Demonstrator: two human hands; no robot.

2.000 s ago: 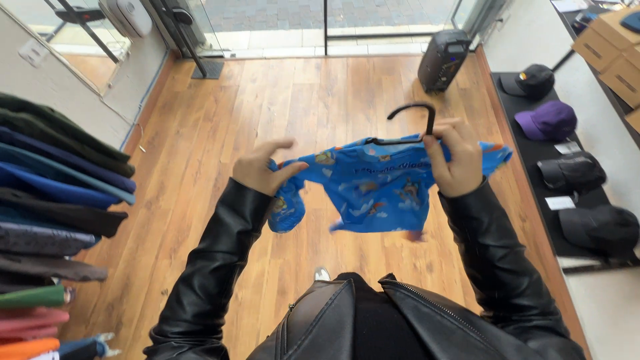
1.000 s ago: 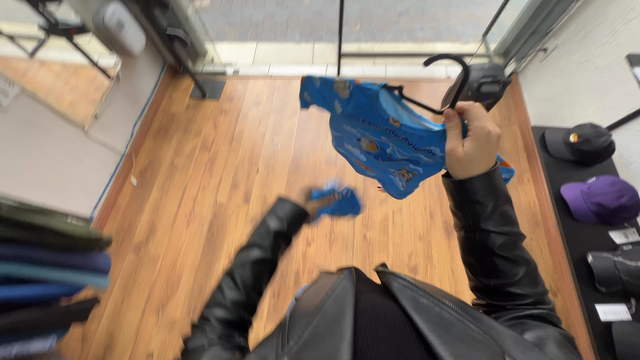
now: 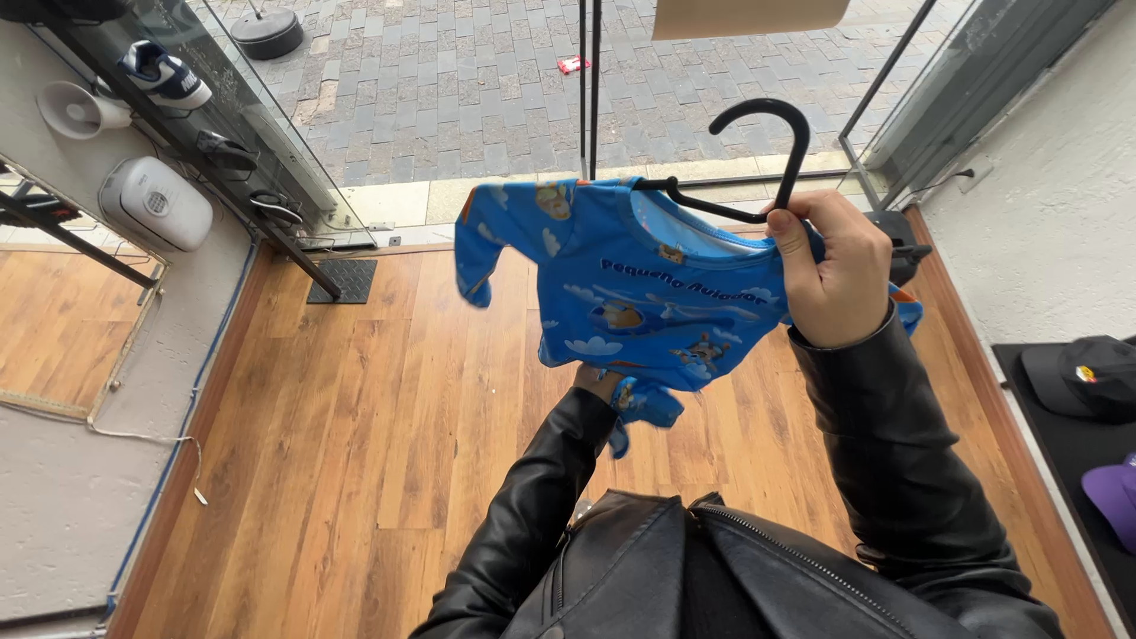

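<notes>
A small blue long-sleeved printed shirt (image 3: 657, 302) hangs on a black plastic hanger (image 3: 792, 146), its lettered front facing me. My right hand (image 3: 834, 266) grips the hanger by the base of its hook, at the shirt's neckline. Below the shirt's hem is my left hand (image 3: 599, 380), mostly hidden behind the shirt. A smaller blue piece of the same printed cloth (image 3: 648, 404) dangles at the left hand, which seems to hold it, though its fingers are covered.
Beyond the wooden floor (image 3: 426, 382) stand glass doors and paving outside. Shoes (image 3: 164, 75) sit on a rack at left, near a mirror (image 3: 71, 328) and a white device (image 3: 155, 204). Caps (image 3: 1078, 377) lie on a black shelf at right. A dark speaker (image 3: 905, 248) is behind my right hand.
Two seconds ago my left hand was at the shirt's left side; it has moved down and inward, below the shirt. My right hand stays on the hanger. The view has shifted toward the doorway.
</notes>
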